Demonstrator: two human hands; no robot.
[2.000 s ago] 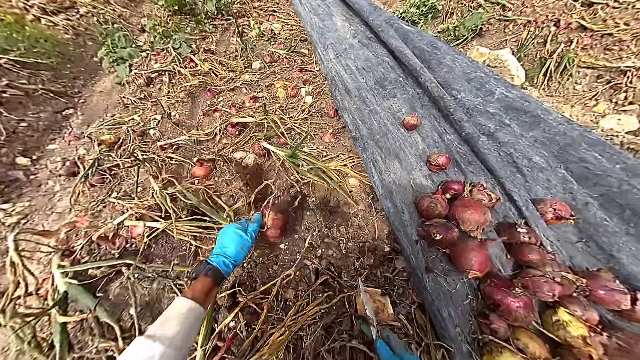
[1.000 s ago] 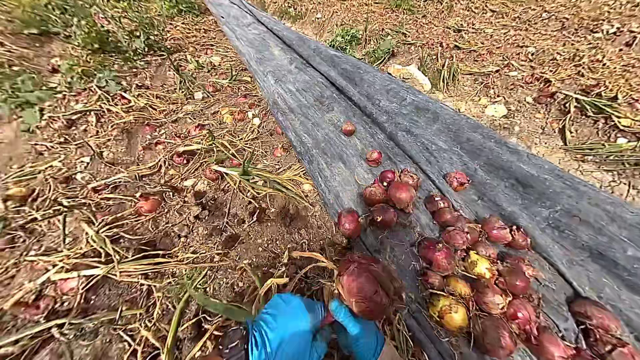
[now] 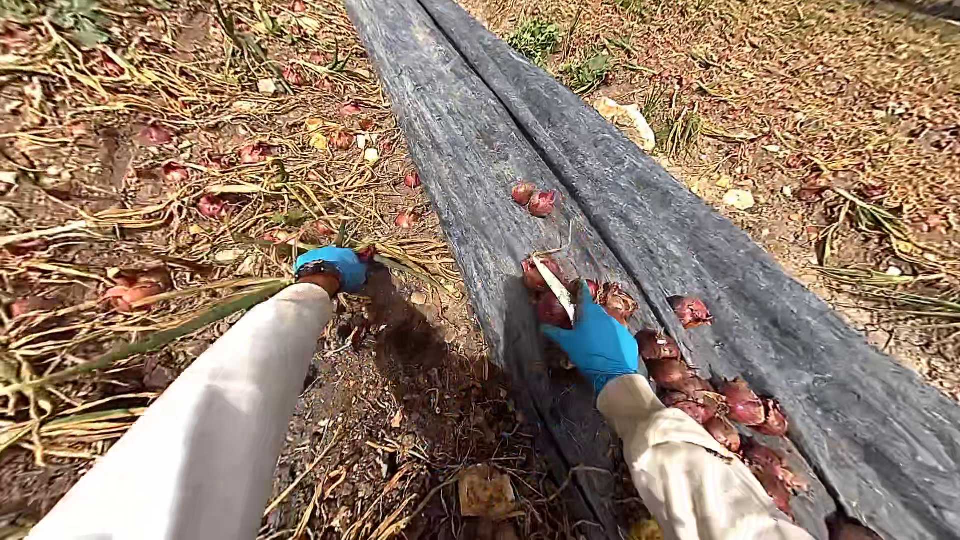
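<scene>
My left hand (image 3: 331, 268), in a blue glove, is low over the soil and dry onion tops left of the dark plastic sheet (image 3: 480, 150). A dark red onion (image 3: 366, 253) shows at its fingers; whether they grip it is hidden. My right hand (image 3: 596, 345), also gloved in blue, is over the sheet, closed on a knife whose pale, narrow blade (image 3: 555, 289) points up and to the left. Red onions (image 3: 619, 302) lie under and beside this hand. Two more onions (image 3: 542, 202) lie farther up the sheet.
A row of red onions (image 3: 742, 401) runs down the sheet beside my right sleeve. Loose onions (image 3: 133, 291) lie among dry tops at left. A long green leaf (image 3: 165, 337) crosses there. A pale stone (image 3: 739, 199) and green weeds (image 3: 534, 39) are beyond the sheet.
My hands were together at a large red onion by the sheet's edge and are now apart. My left hand is out over the tops; my right is over the sheet, without that onion.
</scene>
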